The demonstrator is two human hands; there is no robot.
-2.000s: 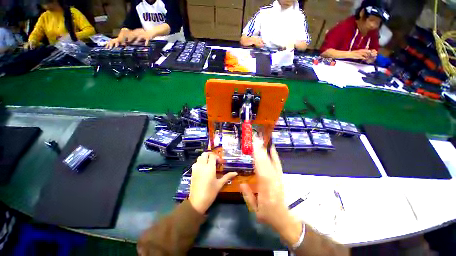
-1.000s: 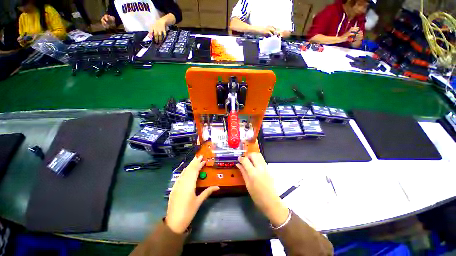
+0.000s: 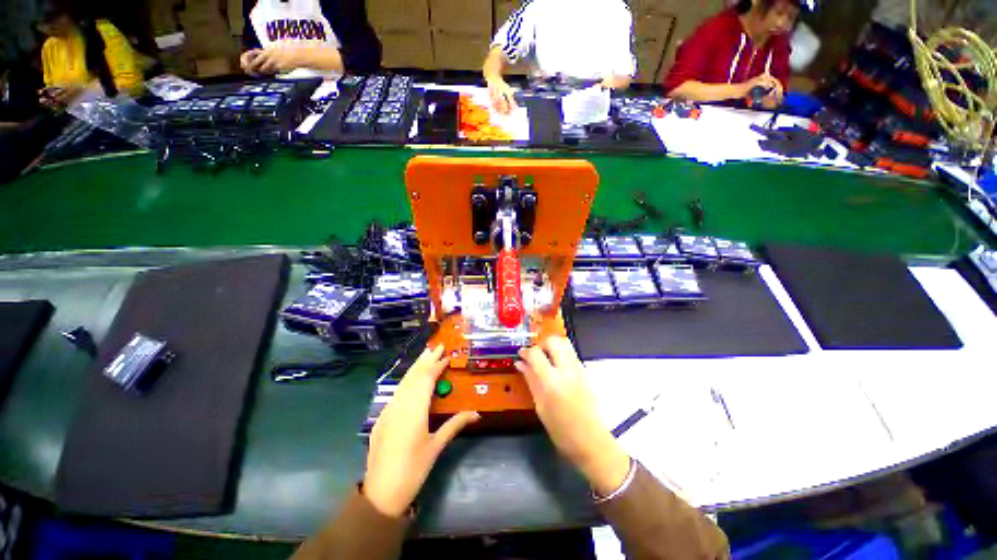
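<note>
The orange test fixture (image 3: 502, 208) stands upright in front of me. Its red clamp handle (image 3: 509, 287) is lowered over the front. A boxed device (image 3: 500, 343) sits in the nest under the clear pressure plate. Below it are a dim red display and a green button (image 3: 443, 388). My left hand (image 3: 409, 426) rests at the fixture's left front, fingertips near the device's left end, thumb apart. My right hand (image 3: 563, 401) rests at the right front, fingertips at the device's right end. Whether the fingertips press on the device cannot be told.
Jumbled devices and cables (image 3: 328, 304) lie left of the fixture. One device (image 3: 138, 362) lies on the left black mat (image 3: 175, 427). Rows of devices (image 3: 637, 283) stand on the right mat. White paper (image 3: 765, 421) bears thin dark sticks. People sit opposite.
Since two seconds ago, my right hand has moved from beside the red handle down to the fixture's right front. Over the last second, both hands have stayed nearly still.
</note>
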